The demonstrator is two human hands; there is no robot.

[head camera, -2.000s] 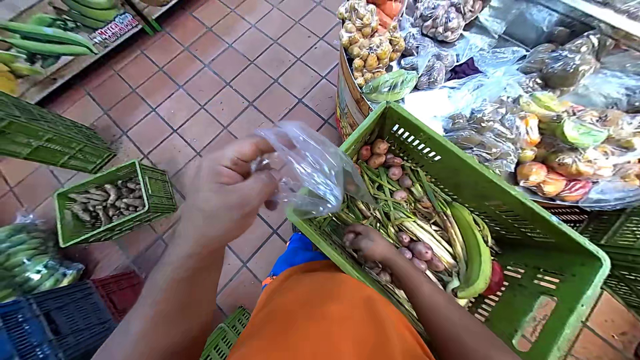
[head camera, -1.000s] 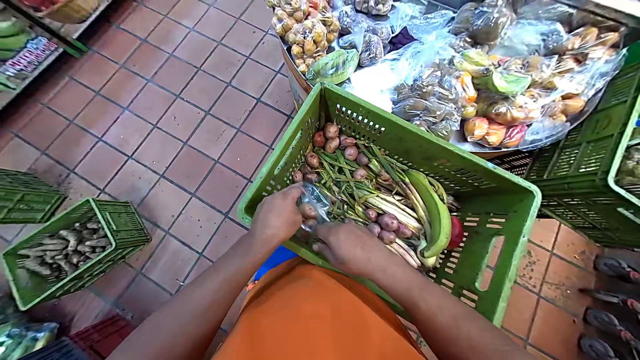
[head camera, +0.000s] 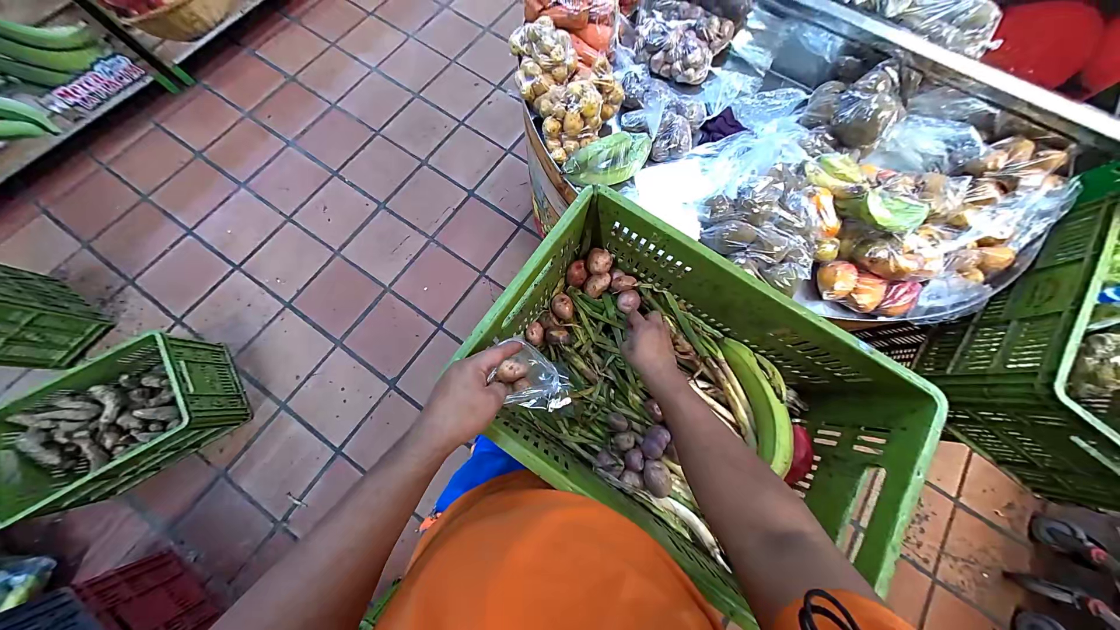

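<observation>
My left hand (head camera: 468, 385) grips a clear plastic bag (head camera: 541, 382) with a few small potatoes (head camera: 511, 371) inside, over the near left rim of a green plastic crate (head camera: 744, 336). Inside the crate, the fingertips of my right hand (head camera: 649, 343) are at a pinkish potato (head camera: 628, 301); whether they grip it I cannot tell. Reddish potatoes (head camera: 563, 306) sit at the crate's left end, and purplish ones (head camera: 656, 440) nearer me. Spring onions (head camera: 604, 350) spread between them. A green plantain (head camera: 759, 407) and a dark red item (head camera: 800, 453) lie to the right.
Behind the crate, a round display (head camera: 537, 166) holds bagged produce. A green crate of knobbly roots (head camera: 175, 376) stands on the tiled floor at left, near a red crate (head camera: 144, 595). More green crates (head camera: 1006, 350) stand at right, with caster wheels (head camera: 1063, 535) at lower right.
The bag was without visible potatoes two seconds ago and now has some. My hands were close together at the bag one second ago; my right hand has since moved away, further into the crate.
</observation>
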